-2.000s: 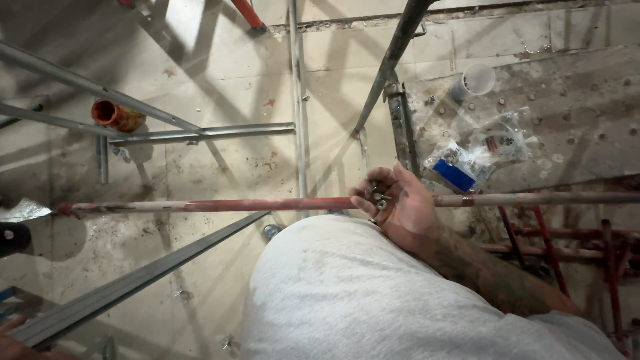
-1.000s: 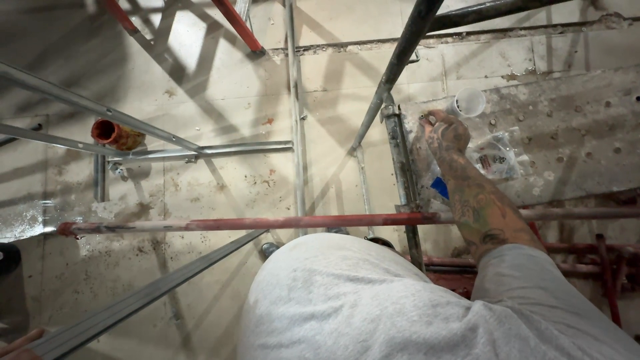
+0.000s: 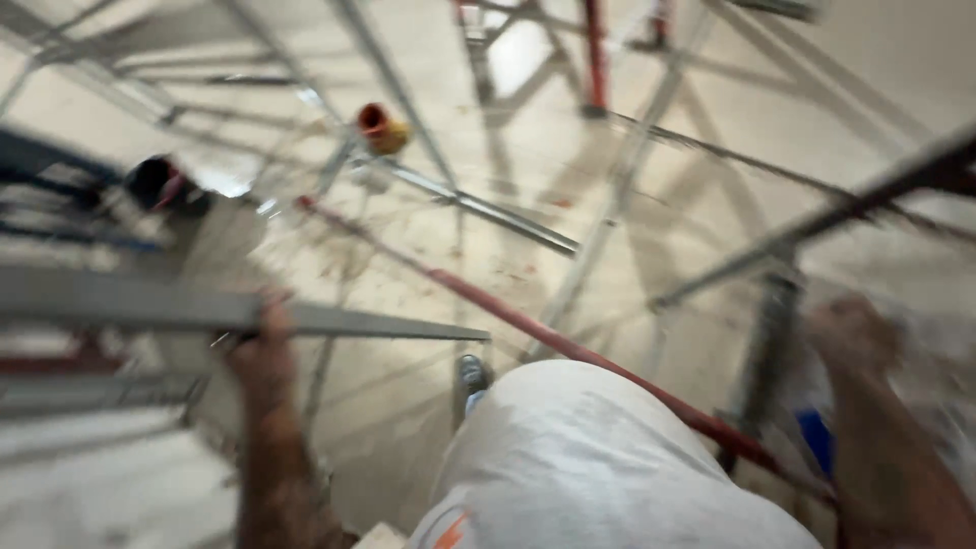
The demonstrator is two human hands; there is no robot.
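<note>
My left hand (image 3: 261, 339) is closed around a long grey metal profile (image 3: 366, 322), which runs from the left edge toward the middle of the view. At the right, my right hand (image 3: 854, 332) is blurred, its fingers curled, above a scaffold board; whether it holds anything cannot be told. A blue item (image 3: 816, 441) lies just below that hand, beside my forearm. A red-painted scaffold tube (image 3: 488, 301) crosses slantwise in front of my body.
Grey scaffold tubes (image 3: 732, 263) rise at the right. An orange-and-yellow tubular object (image 3: 383, 130) stands by a metal channel (image 3: 518, 221) on the pale floor. A dark bucket (image 3: 164, 183) is at the left. My shoe (image 3: 473, 374) shows below.
The view has swung to the left and tilted. My left hand now shows fully on the grey profile. Two seconds ago my right hand was open over the red tube with small metal parts in it.
</note>
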